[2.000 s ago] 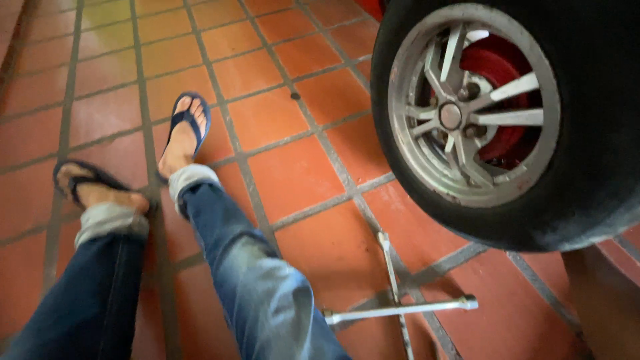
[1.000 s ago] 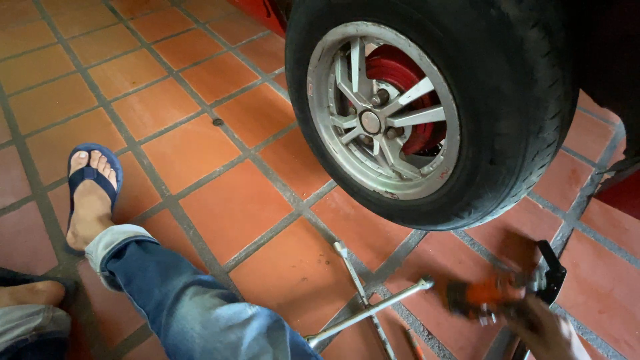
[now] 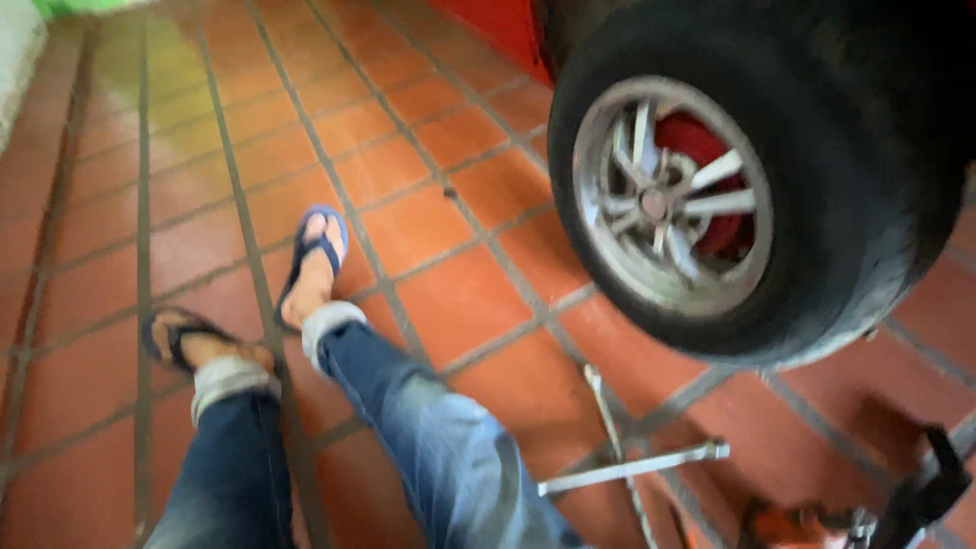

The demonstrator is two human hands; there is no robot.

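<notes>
Neither of my hands shows in the current head view. An orange and black tool [image 3: 801, 526], blurred and partly cut off, is at the bottom right edge; whether a hand is on it cannot be seen. A four-way lug wrench [image 3: 637, 467] lies on the tiles beside my leg. Above it, at the right, stands a black tire [image 3: 831, 191] on a silver spoked alloy wheel [image 3: 653, 204], with a red part [image 3: 698, 141] behind the spokes.
My legs in blue jeans [image 3: 450, 435] and feet in flip-flops [image 3: 328, 244] stretch over the orange tiled floor [image 3: 465, 305]. Red bodywork [image 3: 496, 30] is at the top, and a pale wall [image 3: 19, 61] at the upper left.
One second ago a hand was at the orange and black tool at the lower right; now no hand shows, and the tool is nearer the bottom edge. The view has swung about.
</notes>
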